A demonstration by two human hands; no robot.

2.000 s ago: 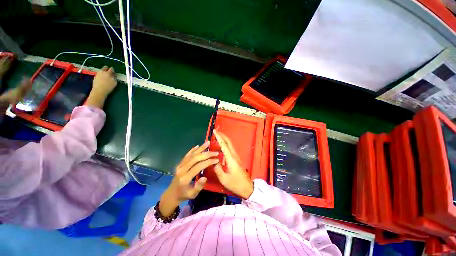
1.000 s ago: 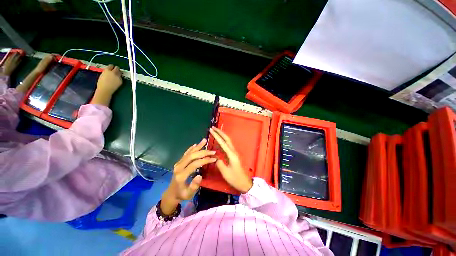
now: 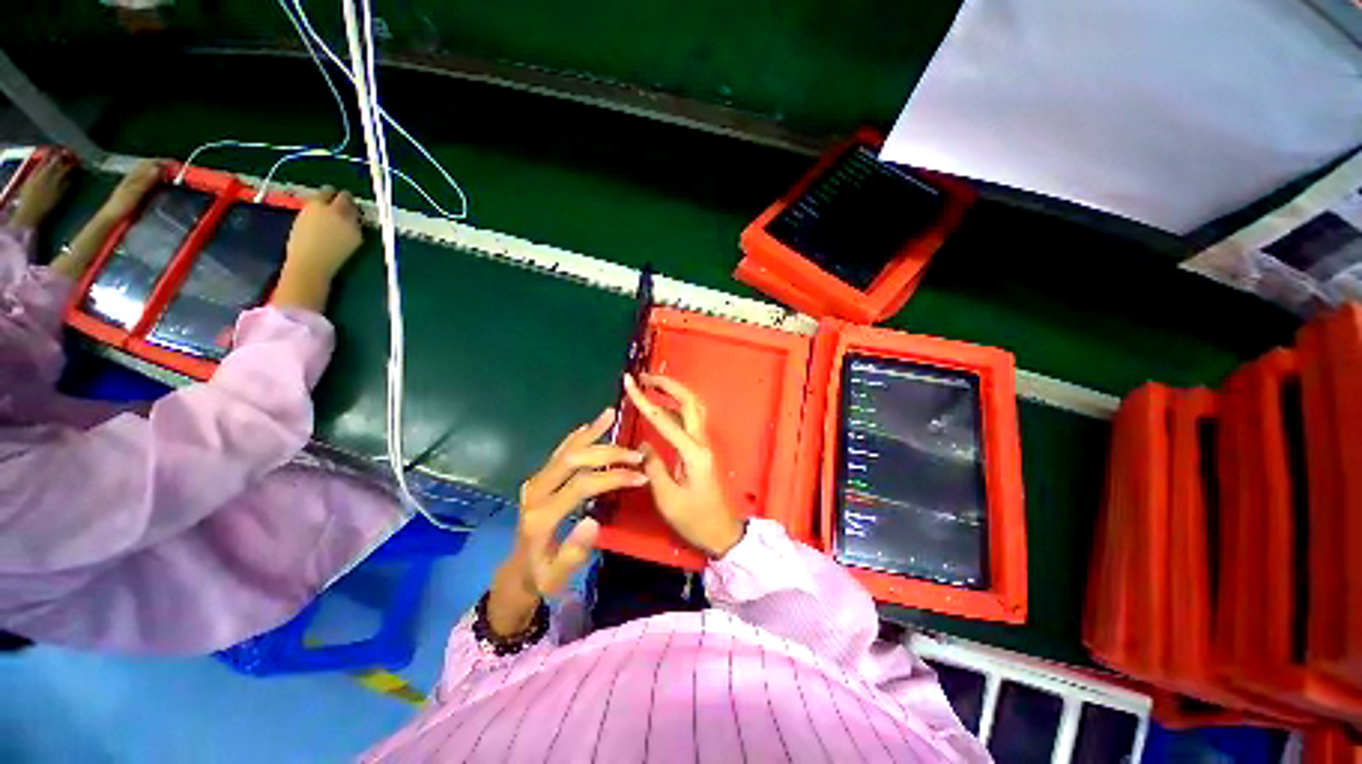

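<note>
A tablet (image 3: 644, 337) stands edge-on, thin and dark, at the left side of an empty orange foam tray (image 3: 732, 411). My left hand (image 3: 565, 500) is at its lower left, fingers on the tablet. My right hand (image 3: 684, 470) is over the tray, fingertips at the tablet's edge. The tablet's screen face is turned out of view. Just right, a second tablet (image 3: 911, 470) lies in its own orange tray, its dark screen showing rows of small white and green text.
Another tablet in orange foam (image 3: 859, 217) lies behind. Stacked orange trays (image 3: 1180, 537) stand at right. A white sheet (image 3: 1105, 105) is at upper right. White cables (image 3: 392, 299) hang at left. A person's sleeve (image 3: 194, 433) and hands are beside two tablets at far left. A white tray (image 3: 1064, 702) is low right.
The right fingers are more bent at the tablet's edge. The tablet stays edge-on between the hands. The view has shifted slightly.
</note>
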